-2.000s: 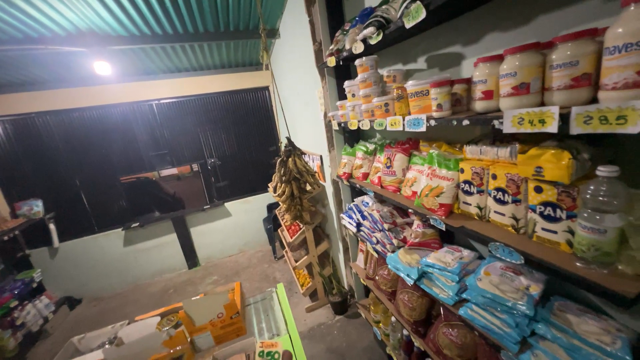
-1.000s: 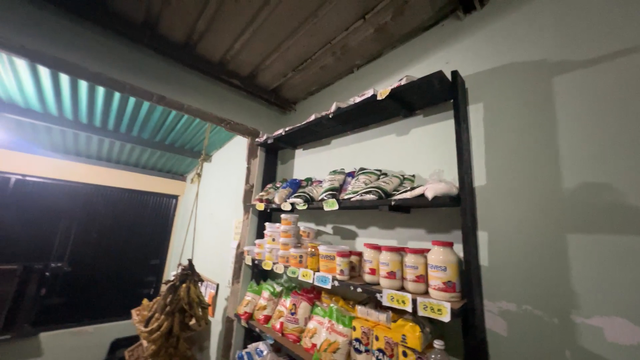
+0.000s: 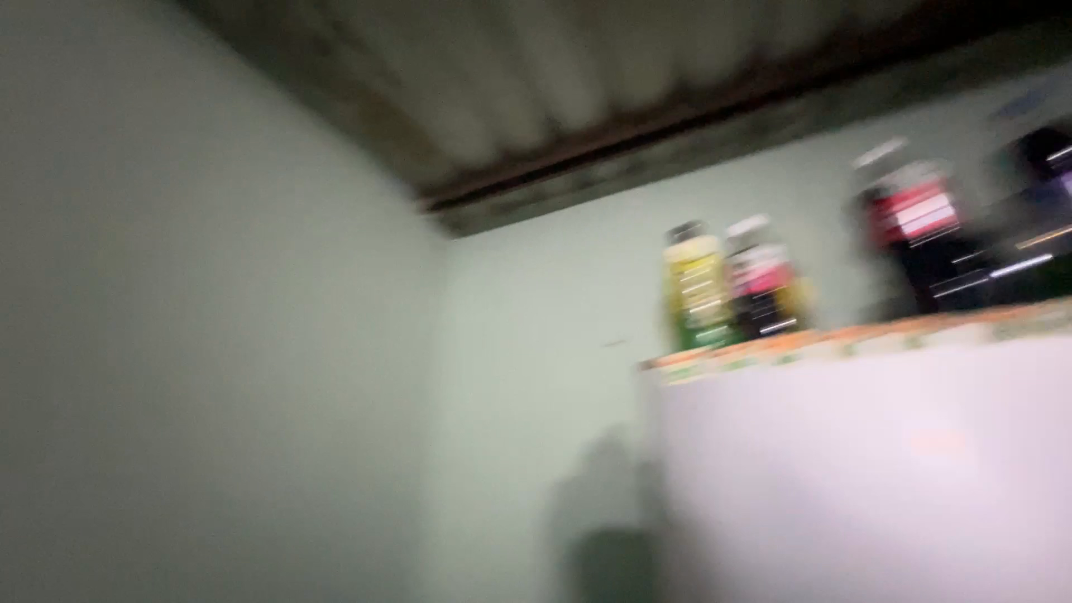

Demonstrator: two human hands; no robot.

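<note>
Neither my left hand nor my right hand shows in the head view. Motion blurs the picture. On the right, a tall white cabinet or appliance (image 3: pixel 837 486) has a patterned orange and green cover (image 3: pixel 779 343) along its top edge. A yellow and green bottle (image 3: pixel 697 289) stands on it near the left corner, beside a dark bottle with a pink label (image 3: pixel 760 280). Farther right is a larger dark bottle with a red label (image 3: pixel 921 218), with another dark object (image 3: pixel 1043 209) at the frame's edge, too blurred to name.
Pale green walls (image 3: pixel 519 335) meet in a corner left of the white cabinet. Overhead is a corrugated ceiling (image 3: pixel 536 75) with a dark reddish beam (image 3: pixel 636 146). A dark rounded shape or shadow (image 3: pixel 615 561) lies low against the cabinet's left side.
The view has swung far away from the black shelf rack of groceries, which is out of sight. The white cabinet with bottles on top has come into view.
</note>
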